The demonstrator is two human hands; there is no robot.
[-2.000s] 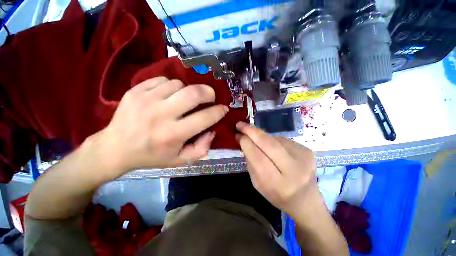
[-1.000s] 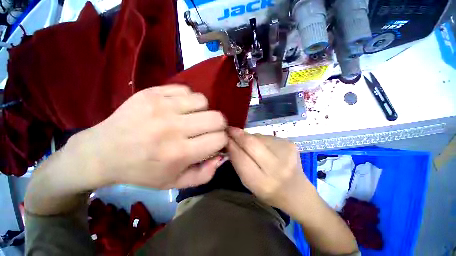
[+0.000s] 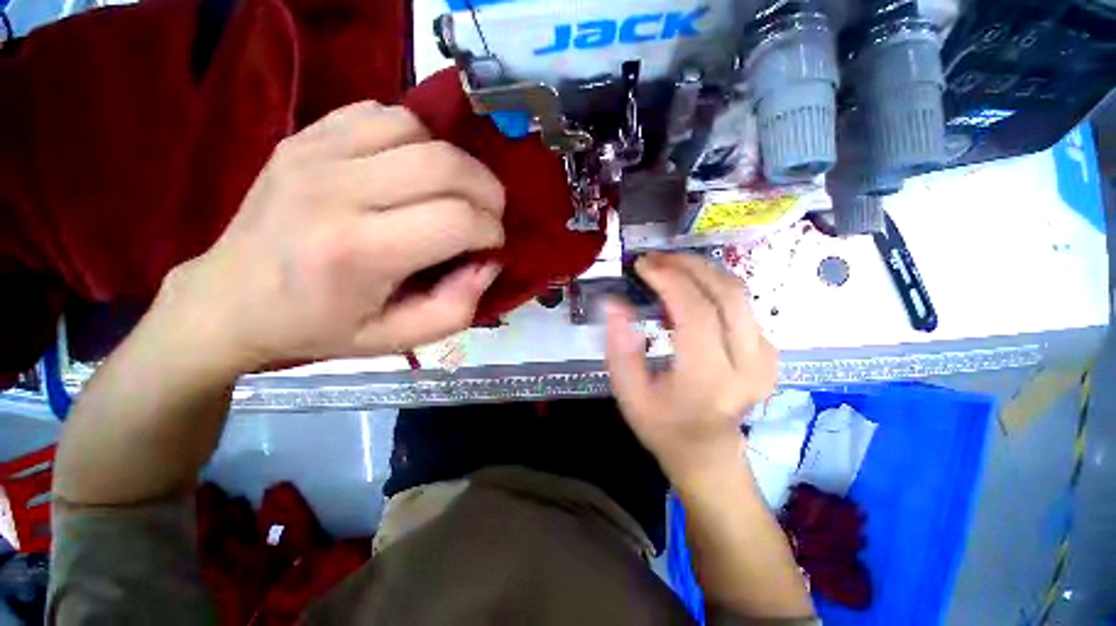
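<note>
The dark red garment (image 3: 135, 159) lies left of the sewing machine (image 3: 612, 61), and its edge reaches the presser foot (image 3: 585, 218). My left hand (image 3: 355, 239) holds the red fabric left of the needle, fingers curled; part of the fabric is hidden under the hand. My right hand (image 3: 691, 355) is off the fabric, right of and in front of the needle plate. Its thumb and fingers are apart and slightly blurred, and I see nothing held in it.
Black thread snips (image 3: 906, 279) lie right of the needle. Red lint lies beside the plate. A measuring tape (image 3: 906, 363) runs along the table's front edge. Below are a blue bin (image 3: 936, 489) with white and dark red pieces, and more red garments (image 3: 275, 550).
My right hand has let go of the fabric edge and moved right, opening. My left hand has moved up and left. The fabric edge now lies curved on the table by the presser foot.
</note>
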